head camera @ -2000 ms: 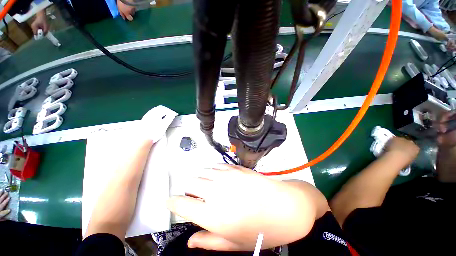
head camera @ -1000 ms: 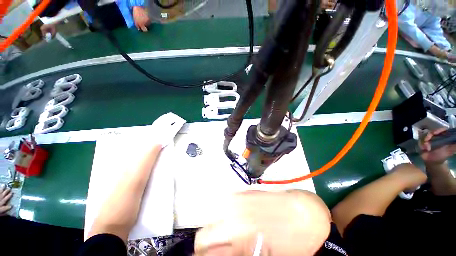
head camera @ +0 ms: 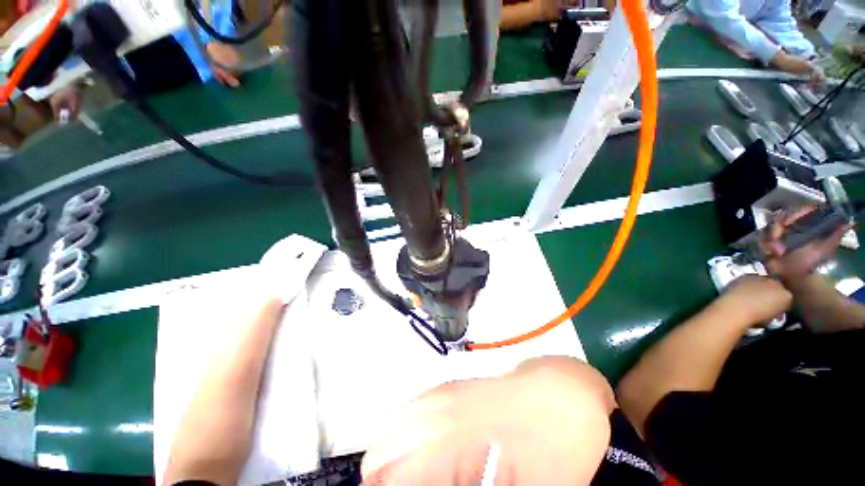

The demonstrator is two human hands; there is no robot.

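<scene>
My left hand (head camera: 295, 266), in a white glove, lies at the upper left of the white board (head camera: 512, 313). Its fingers blend with the board, and any grip is hidden. A small dark clump (head camera: 348, 302) lies beside it. The suspended power screwdriver (head camera: 444, 288) hangs over the board, with a black wire loop (head camera: 429, 334) at its lower end. My right hand (head camera: 479, 432) is bare, overexposed and low near the bottom edge, below the screwdriver and apart from it. Its fingers are hard to make out, and whether it holds anything is unclear.
White loop-shaped housings (head camera: 68, 247) lie in rows on the green belt (head camera: 228, 218). An orange hose (head camera: 621, 242) curves right of the screwdriver, near an upright post (head camera: 590, 114). A red bin (head camera: 45, 354) is at left. A neighbour's hands are beside a black box-shaped device (head camera: 749, 195) at right.
My right hand has drawn back from beside the screwdriver's lower end towards the bottom edge. My left hand stays at the board's upper left. The view has shifted.
</scene>
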